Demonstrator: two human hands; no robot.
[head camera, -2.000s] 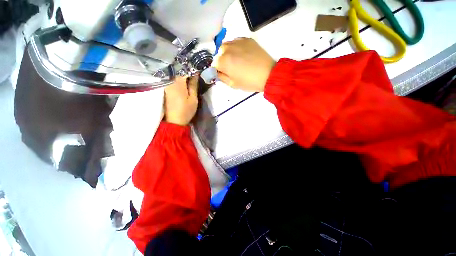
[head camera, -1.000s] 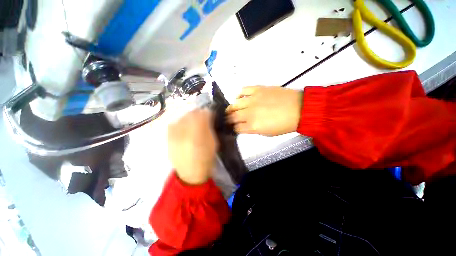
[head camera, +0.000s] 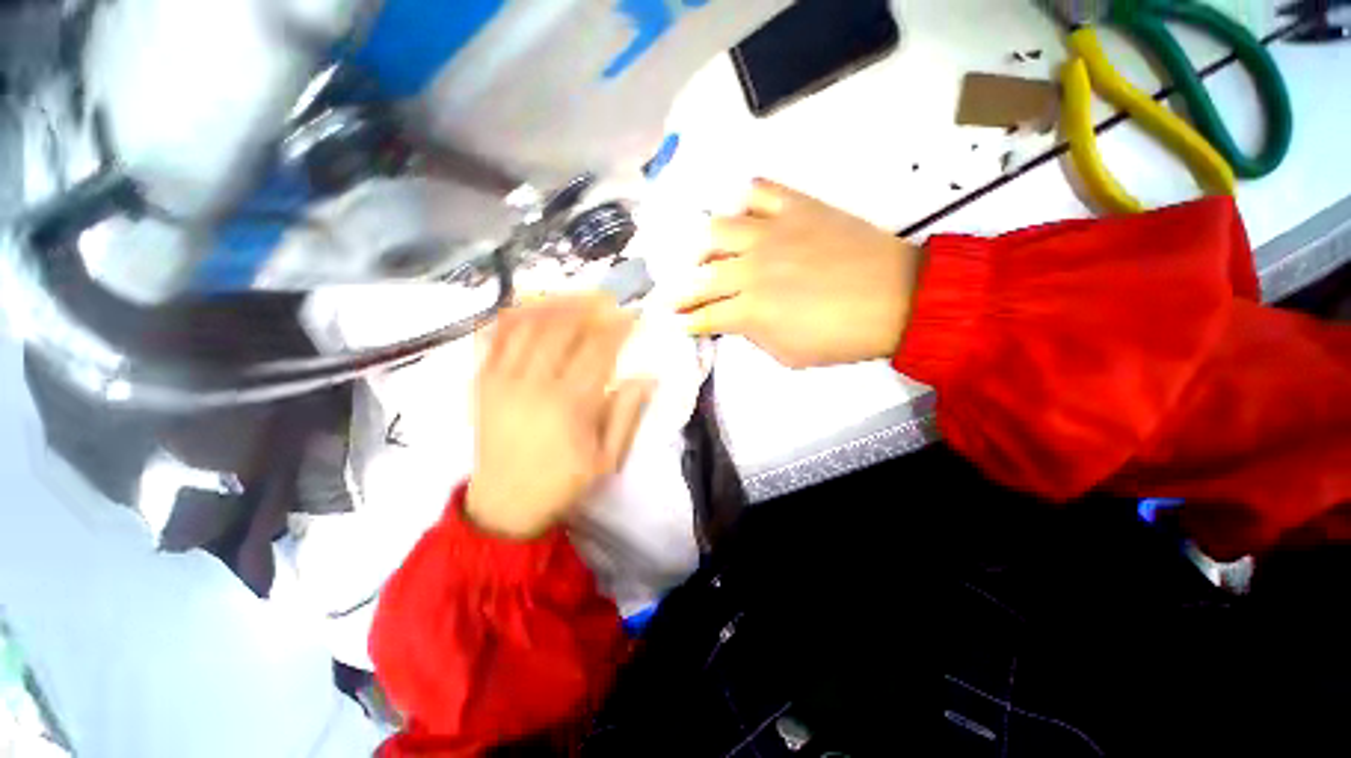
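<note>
White cloth (head camera: 637, 511) lies in front of the sewing machine's presser foot area (head camera: 593, 230), with a dark strip (head camera: 714, 459) along its right edge. My left hand (head camera: 548, 407) lies on the white cloth just below the needle area, slightly blurred. My right hand (head camera: 808, 274) rests with spread fingers, fingertips on the cloth's right edge beside the needle area. Whether either hand pinches the cloth is hard to see. Dark brown cloth (head camera: 237, 459) is heaped left of the white cloth, partly behind the blurred chrome bar (head camera: 267, 378).
A phone (head camera: 815, 56), a small brown card (head camera: 1008, 101), and scissors with yellow (head camera: 1096, 148) and green handles lie at the upper right. A small blue piece (head camera: 662, 154) is beside the needle area. A marked strip (head camera: 845, 455) runs along the table's front edge.
Both hands have moved from the needle area towards me, and the left has shifted slightly left since the last frame. More white cloth now shows between them, covering part of the dark strip.
</note>
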